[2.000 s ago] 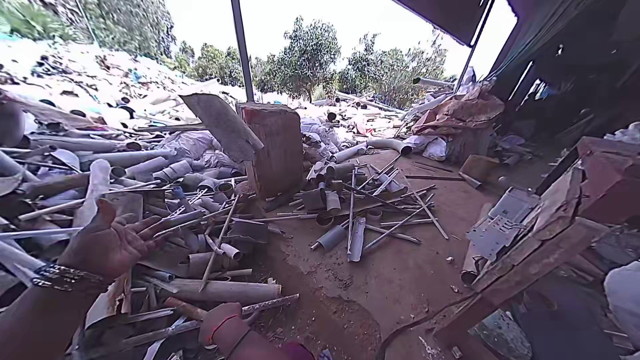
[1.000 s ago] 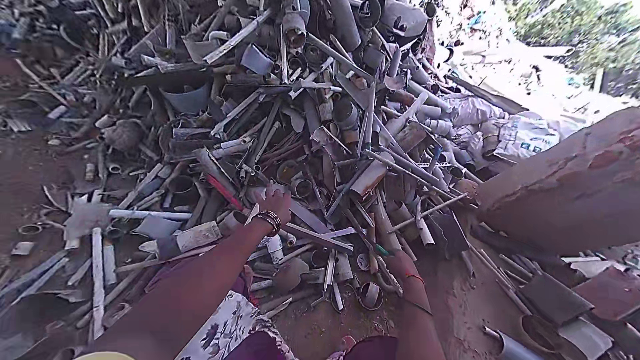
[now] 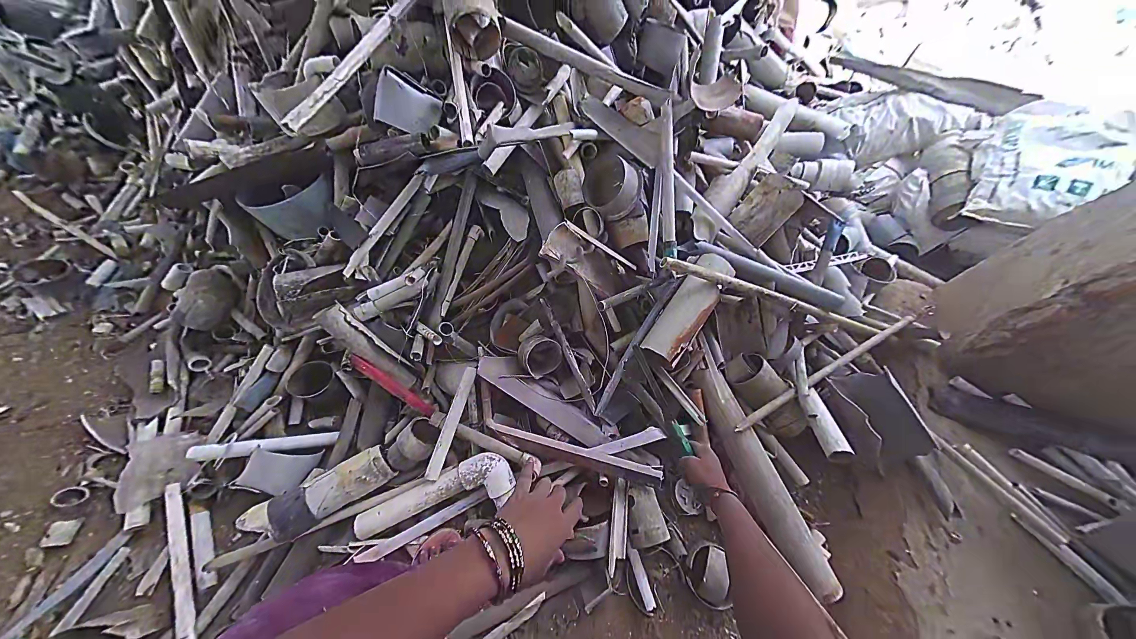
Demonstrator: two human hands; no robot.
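Observation:
My left hand (image 3: 540, 515), with bangles at the wrist, reaches into a heap of scrap pipe, palm down and fingers slightly spread. Its fingertips lie beside a white plastic pipe elbow (image 3: 497, 479) and the end of a thin pipe with a red part (image 3: 390, 383). My right hand (image 3: 704, 469) is closed around a narrow orange-brown stick or handle (image 3: 698, 408), whose far end is lost among the scraps. A green piece (image 3: 682, 438) shows against that hand. A long grey pipe (image 3: 763, 479) slants just right of it, and flat grey strips (image 3: 577, 453) lie between the hands.
Broken pipes, rings and strips pile up ahead and to the left. A large rough brown block (image 3: 1047, 302) stands at the right, with white sacks (image 3: 1052, 160) behind it. Bare brown ground (image 3: 914, 550) shows at the lower right, with thin strips (image 3: 1029, 497) beside it.
The view has swung far round from the open yard to the heap. My left hand, raised with its palm showing two seconds ago, is now down among the scraps.

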